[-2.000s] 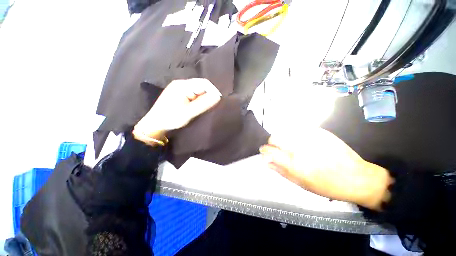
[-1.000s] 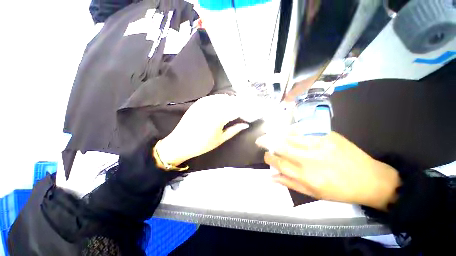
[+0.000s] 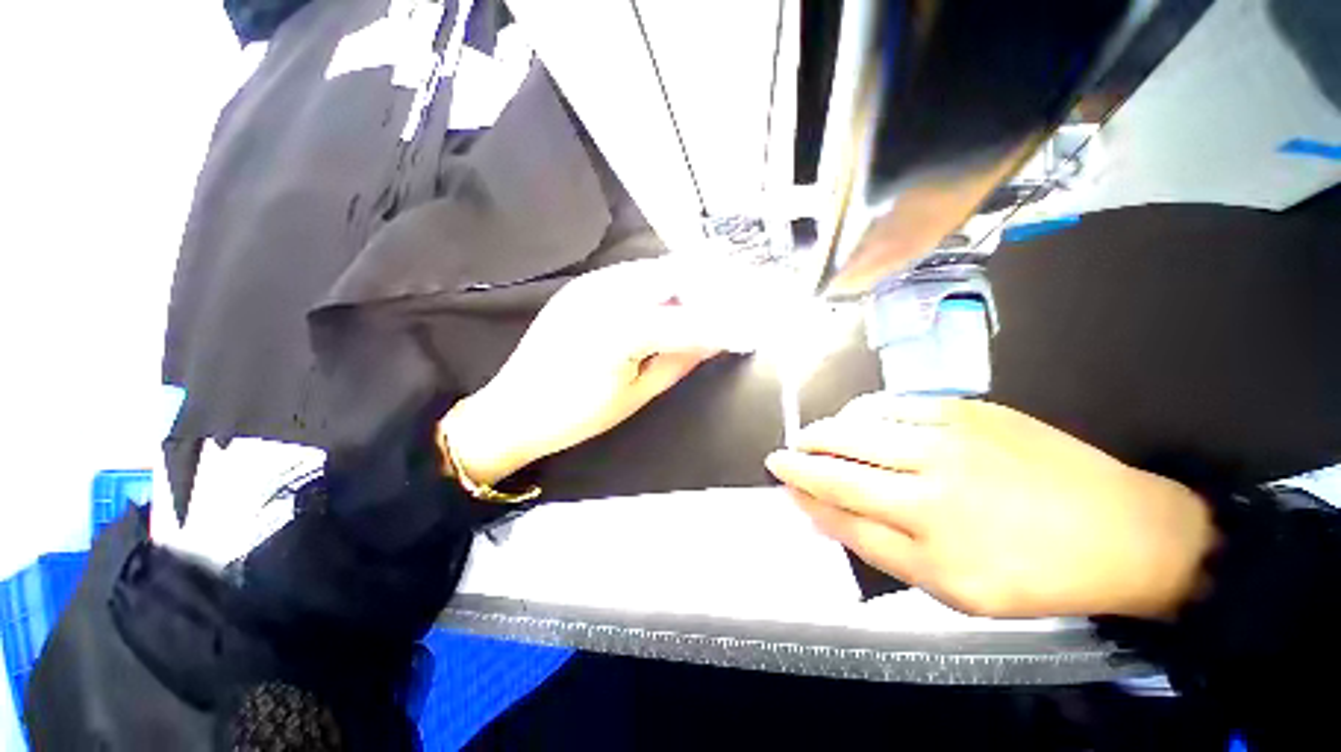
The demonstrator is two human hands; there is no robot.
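Observation:
A dark cut panel [image 3: 647,438] lies flat on the white table under both hands, at the glaring light of the sewing machine [image 3: 1015,88]. My left hand [image 3: 588,353] rests on the panel left of the light, thumb and fingers close together, pressing the cloth. My right hand [image 3: 1000,507] lies on the panel's right part, fingertips near a narrow white strip [image 3: 791,404] below the light. A clear attachment with a blue rim [image 3: 938,341] stands just above my right hand. The needle and presser foot are lost in glare.
A dark panel stack [image 3: 280,265] with white pieces [image 3: 485,85] lies on the left. Smooth dark cloth [image 3: 1162,323] lies on the right. A grey measuring tape [image 3: 706,642] follows the table's front edge. Blue crates [image 3: 478,688] stand below and left.
Both hands and a panel have come to the machine's light since the oldest frame. The view has shifted toward the machine. Lately my right fingers have drawn slightly down from the light, where the white strip shows.

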